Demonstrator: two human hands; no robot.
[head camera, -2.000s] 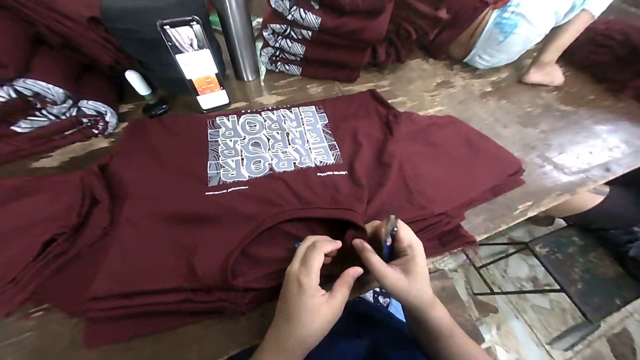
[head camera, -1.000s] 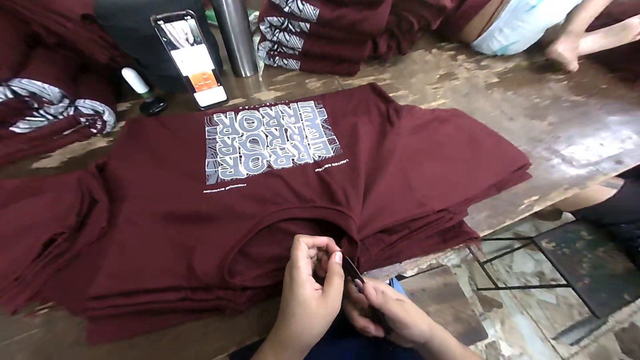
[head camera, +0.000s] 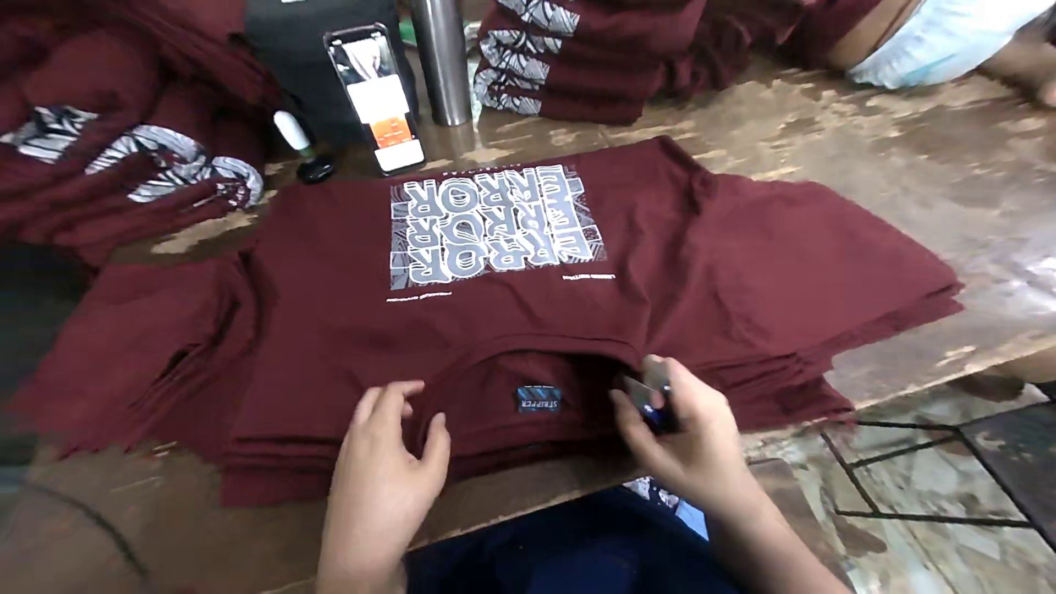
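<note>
A maroon T-shirt with a white and grey print lies on a stack of similar shirts, its neckline toward me. Inside the neck opening a small dark label faces up. My left hand rests at the left side of the collar, thumb and fingers apart, with no object visible between them. At the collar's right side my right hand holds small metal snips with blue on them; the fingers partly hide the tool.
A propped phone, a metal tumbler and a white-and-black object stand behind the shirt. Folded maroon shirts lie beyond, with more heaped at left. A person's bare leg is on the worn wooden table, upper right.
My hands were close together at the right of the collar; now they are apart, the left one farther left. The neck label has come into view.
</note>
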